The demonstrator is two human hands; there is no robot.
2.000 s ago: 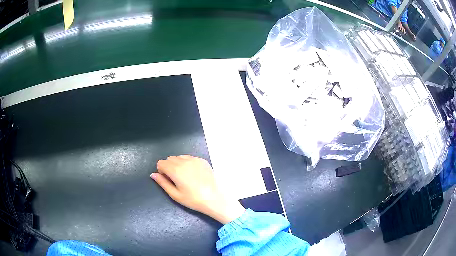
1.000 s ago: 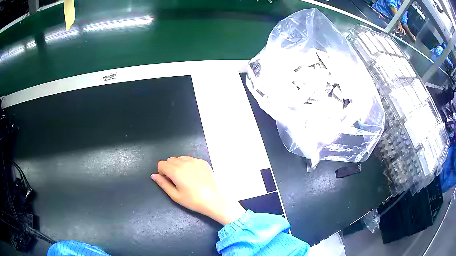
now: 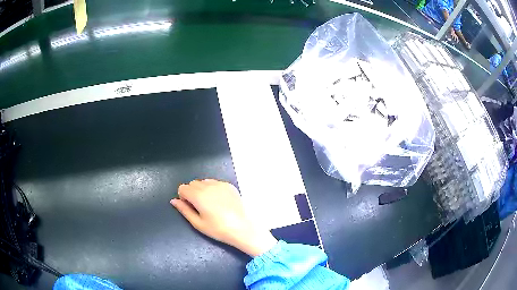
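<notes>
My right hand rests on the dark mat, loosely curled, with its fingers pointing left. Nothing shows in it, but its palm side is hidden. Beside it lies a long white backing sheet with black pads at its near end. Of my left arm only a blue sleeve shows at the bottom edge; my left hand is out of the picture.
A clear plastic bag of small white and dark pieces lies right of the sheet, with a small black piece below it. Clear trays are stacked far right. Black cables lie at left. A green conveyor runs behind.
My right hand has stayed in place. Small pale items have come into view at the top edge, over the conveyor. The view has shifted very slightly.
</notes>
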